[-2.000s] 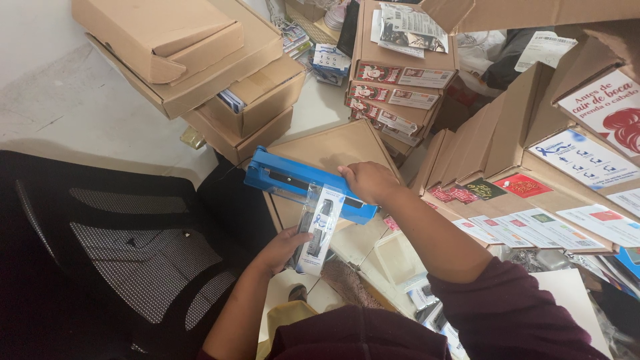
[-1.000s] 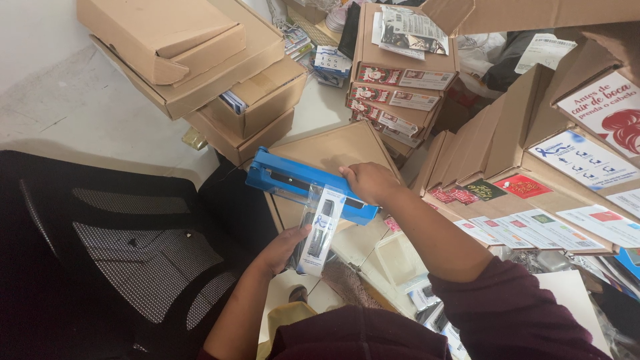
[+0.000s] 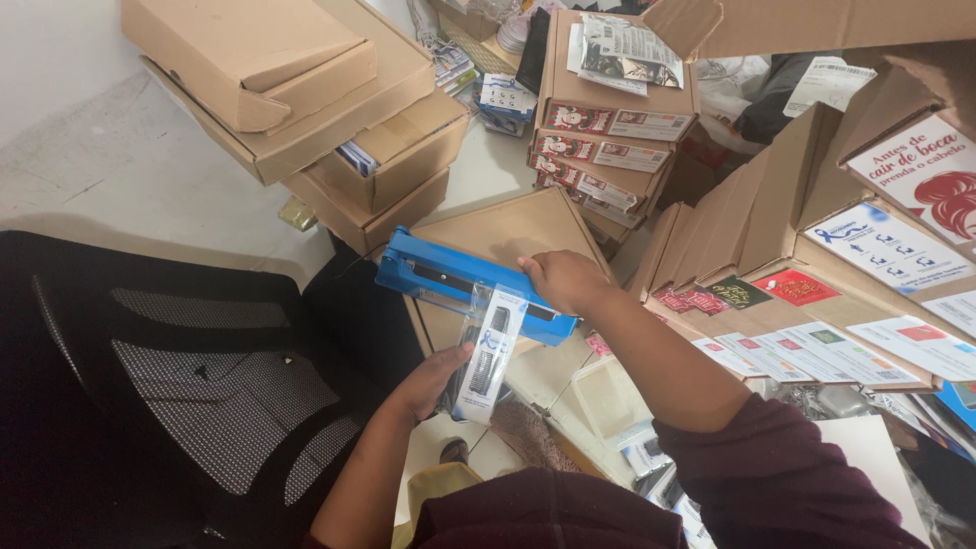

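My left hand [image 3: 435, 379] holds a clear plastic sleeve [image 3: 492, 354] with a black comb and a printed card inside. The sleeve's upper end lies at the blue impulse heat sealer [image 3: 457, 268], over its near edge. On the sealer's right part rests my right hand [image 3: 563, 280], its fingers curled over the upper arm. The sealer stands on a closed cardboard box [image 3: 496, 221]. Whether the sealer's arm is fully pressed down cannot be told.
Stacked cardboard boxes [image 3: 305, 145] stand at the upper left, more boxes [image 3: 621, 118] with Christmas labels behind. A row of boxes [image 3: 762, 206] with printed cards fills the right. A black mesh chair [image 3: 221, 381] is at left, a plastic tray [image 3: 610, 396] below the sealer's right end.
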